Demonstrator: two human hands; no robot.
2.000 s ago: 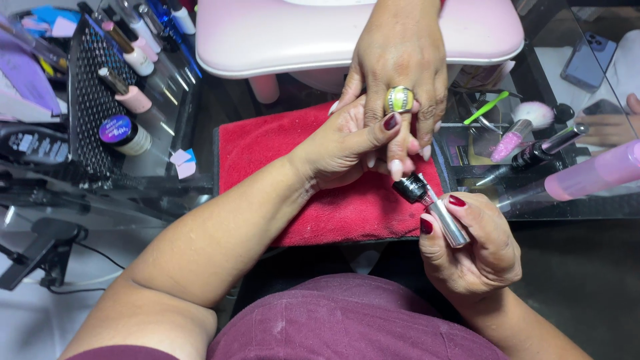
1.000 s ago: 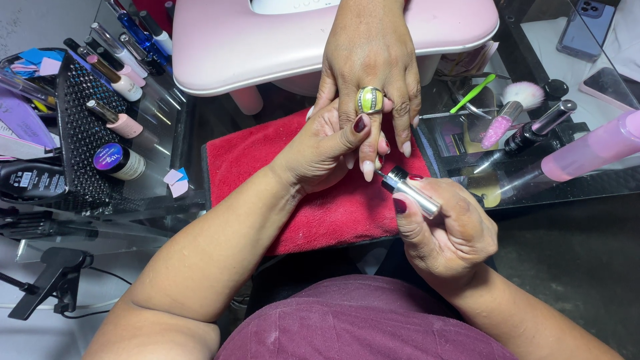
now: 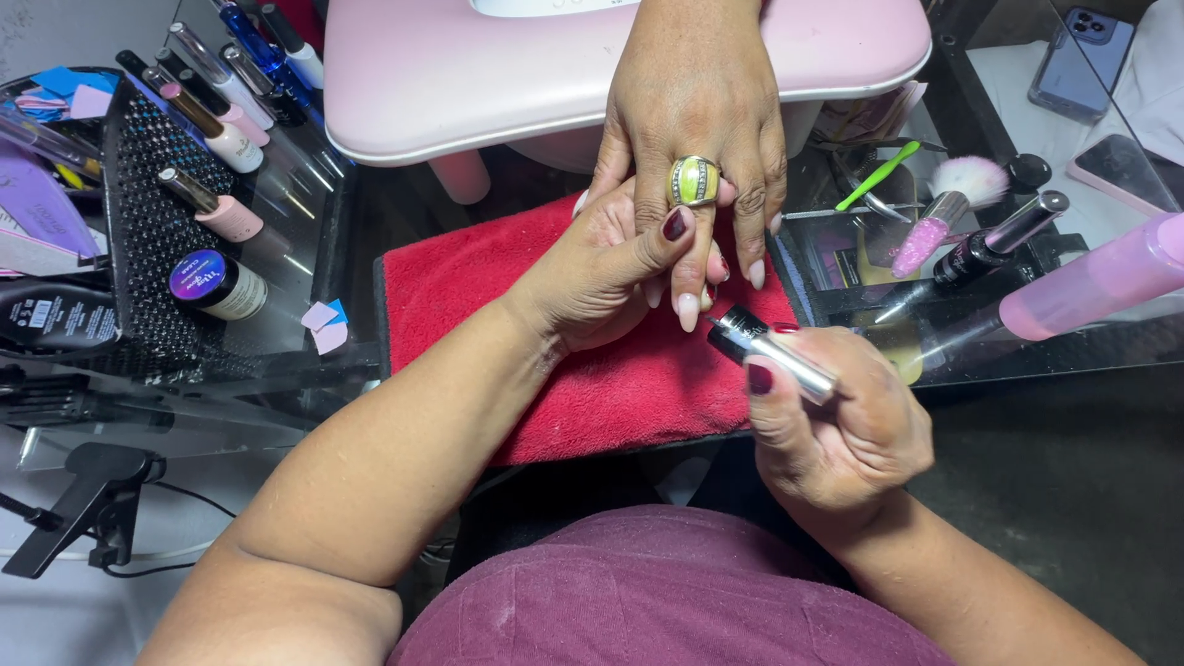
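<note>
My left hand (image 3: 615, 264) grips a finger of another person's hand (image 3: 698, 102), its thumb lying beside a large ring (image 3: 693, 180) with a yellow-green face. That hand reaches in from the top, palm down, with pale, pointed nails. Between the thumb and fingers of my right hand (image 3: 837, 425) is a silver-capped nail polish brush (image 3: 791, 367) with a black section at its front. Its thin tip is just right of the nail of the held finger; whether they touch is unclear. Under the hands lies a red towel (image 3: 592, 398).
A pink-and-white hand rest (image 3: 462, 83) spans the top. At left stand nail polish bottles (image 3: 228, 217), a jar (image 3: 219, 284) and a black mesh organizer (image 3: 157, 166). A fluffy brush (image 3: 953, 208), a dark polish bottle (image 3: 999, 239), a pink tube (image 3: 1091, 277) and phones (image 3: 1082, 60) lie at right.
Two seconds ago the brush's black section covered the area by the fingertip; my right hand has since drawn it slightly away, and the nail shows. My left hand keeps its hold.
</note>
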